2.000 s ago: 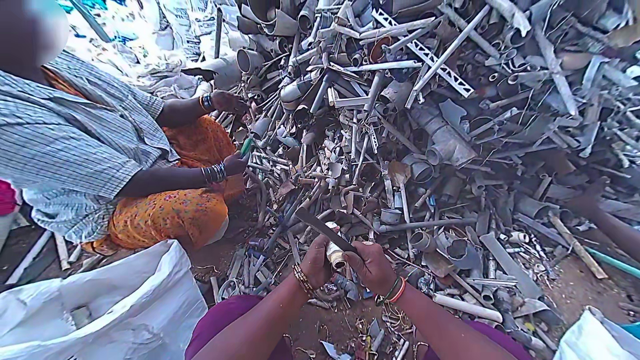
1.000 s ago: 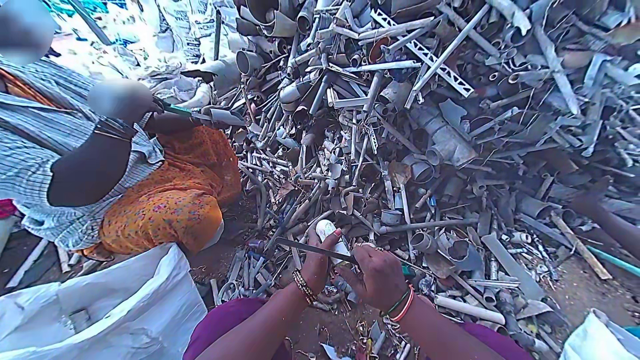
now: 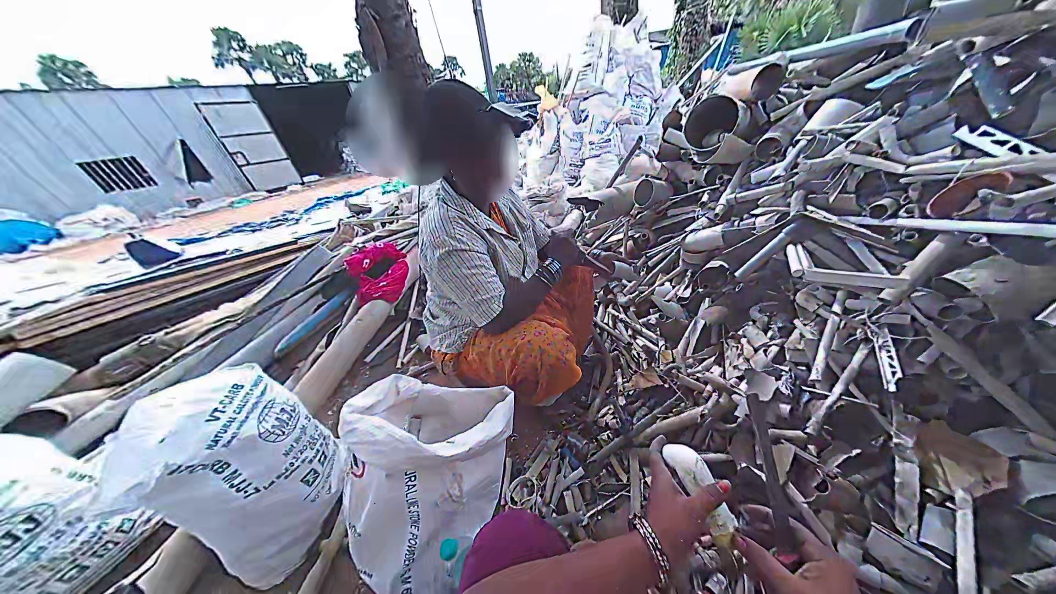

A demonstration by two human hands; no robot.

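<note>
My left hand (image 3: 681,503), with bangles on the wrist, is closed around a white plastic pipe piece (image 3: 691,469) at the bottom right of the view. Close beside it, my right hand (image 3: 796,553) grips a long dark blade (image 3: 769,470) that points upward. The fingers of my right hand are at the lower end of the pipe piece. Part of the right hand is cut off by the frame's lower edge. Both hands are over a large heap of scrap pipes (image 3: 825,322).
A co-worker (image 3: 487,272) squats ahead, left of the heap, holding a pipe piece. An open white woven sack (image 3: 425,470) stands left of my knee, with another printed sack (image 3: 223,462) beyond it. Long pipes lie at the left, before a metal-sheet shed (image 3: 124,148).
The view has swung up and left, bringing the shed and more sacks into sight. The blade lay across the pipe piece one second ago and now points upward beside it.
</note>
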